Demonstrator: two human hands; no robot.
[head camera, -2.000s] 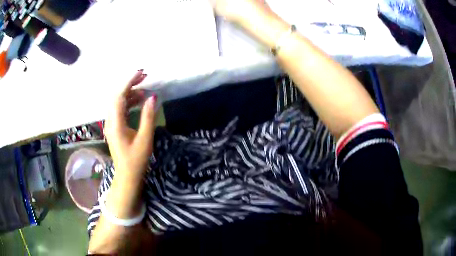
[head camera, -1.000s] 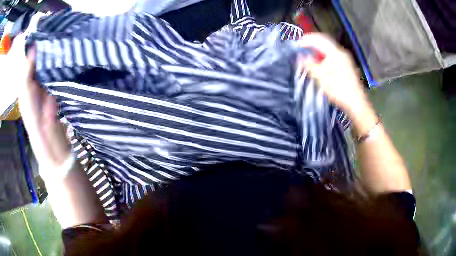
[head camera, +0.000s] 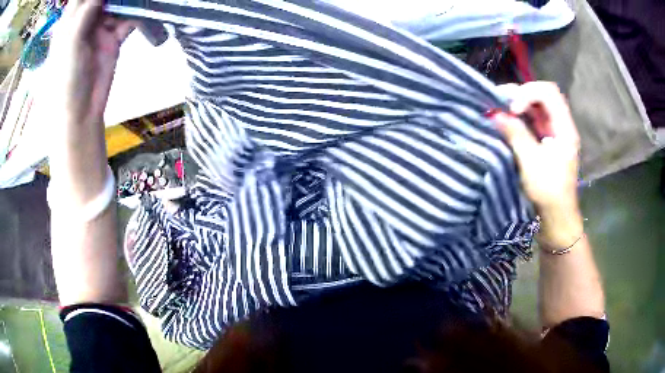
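The dark garment with white stripes (head camera: 313, 102) is stretched between my two hands above my lap, with more of its cloth bunched below. My left hand (head camera: 95, 51) grips its upper left edge near the top of the picture; the fingertips are partly cut off. My right hand (head camera: 539, 131) grips the edge at the right. A red thing (head camera: 520, 58) shows just above my right hand and more red shows at its fingers; I cannot tell what it is.
The white-covered table (head camera: 149, 76) lies behind the garment. A tray of small round pieces (head camera: 149, 178) is under the table at the left. A grey cloth-sided bin (head camera: 605, 95) stands at the right. Green floor (head camera: 627, 240) shows at both sides.
At first my right hand was over the table and my left was empty. Both hands then took the striped garment; since then they have raised it, my left hand going up and right.
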